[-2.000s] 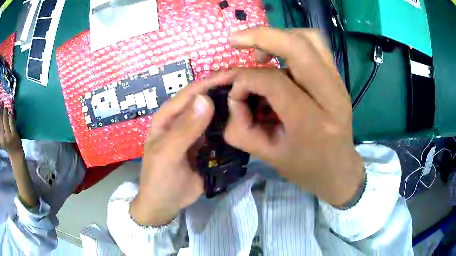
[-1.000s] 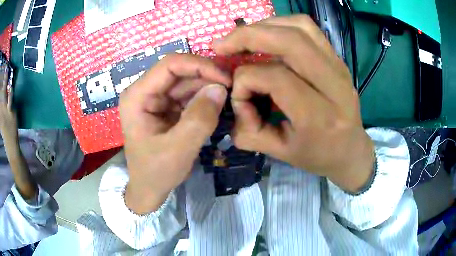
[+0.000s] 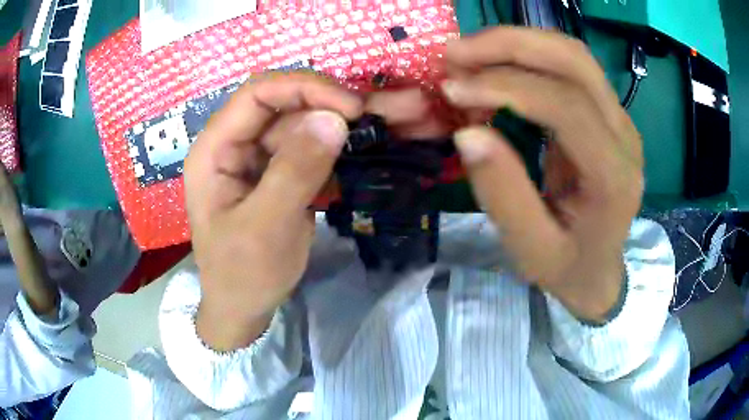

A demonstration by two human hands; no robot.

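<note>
The black phone housing is in the middle of the view, above the lap, with small gold patches on its lower part. My left hand is at its left, with thumb and forefinger closed on a small dark piece at the housing's upper end. Its other fingers are curled. My right hand is to the right, blurred, with thumb and fingers apart and nothing visible between them. What supports the housing is hidden. A long circuit board lies on the red bubble wrap, partly covered by my left hand.
Red bubble wrap lies on the green mat. A white sheet is at the back, a strip of black stickers at left. A green box, a cable and a black slab are at right. A neighbouring worker's arm is at left.
My right hand has moved right, away from my left, and its thumb and fingers have spread. The housing's upper part is more exposed. A grey piece seen on it earlier no longer shows.
</note>
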